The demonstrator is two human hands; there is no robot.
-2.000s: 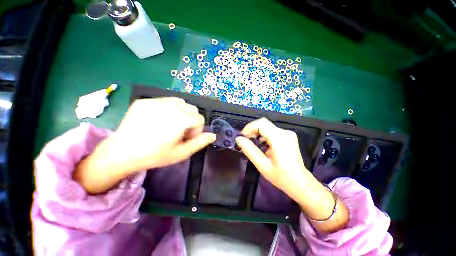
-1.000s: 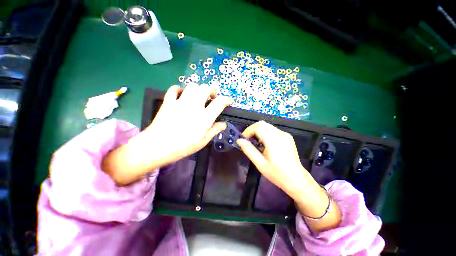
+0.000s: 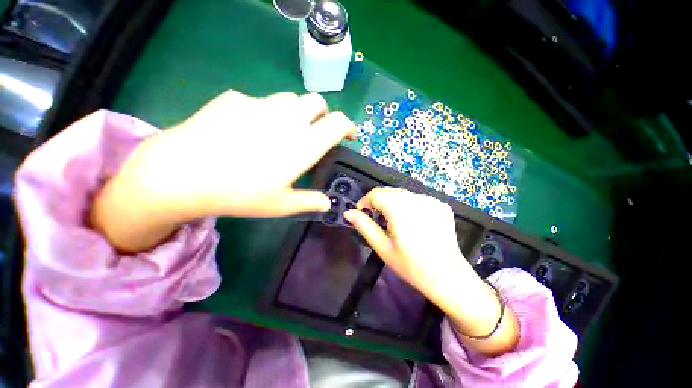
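A smartphone [image 3: 322, 265] lies back side up in the leftmost pocket of the black foam tray [image 3: 292, 261]. Its round dark lenses show at the top. My left hand [image 3: 220, 163] is over the tray's upper left, fingers spread, with the thumb tip at the lens area; no held object shows. My right hand [image 3: 413, 242] pinches what looks like a carrier film strip with dark circles [image 3: 369, 215] beside the lenses. The strip is mostly hidden by the fingers. Another phone [image 3: 391, 303] lies in the neighbouring pocket, its top hidden by my right hand.
A pile of pale, blue and yellowish rings [image 3: 448, 151] lies on a clear sheet behind the tray. A white dispenser bottle [image 3: 325, 64] with an open lid stands at the back. More phones with round lenses [image 3: 489, 254] lie at right. A loose ring [image 3: 349, 332] lies near the tray's front.
The view has turned, so the tray sits further right and more tilted. Both hands have moved from the second pocket to the leftmost one. The wipe is no longer visible.
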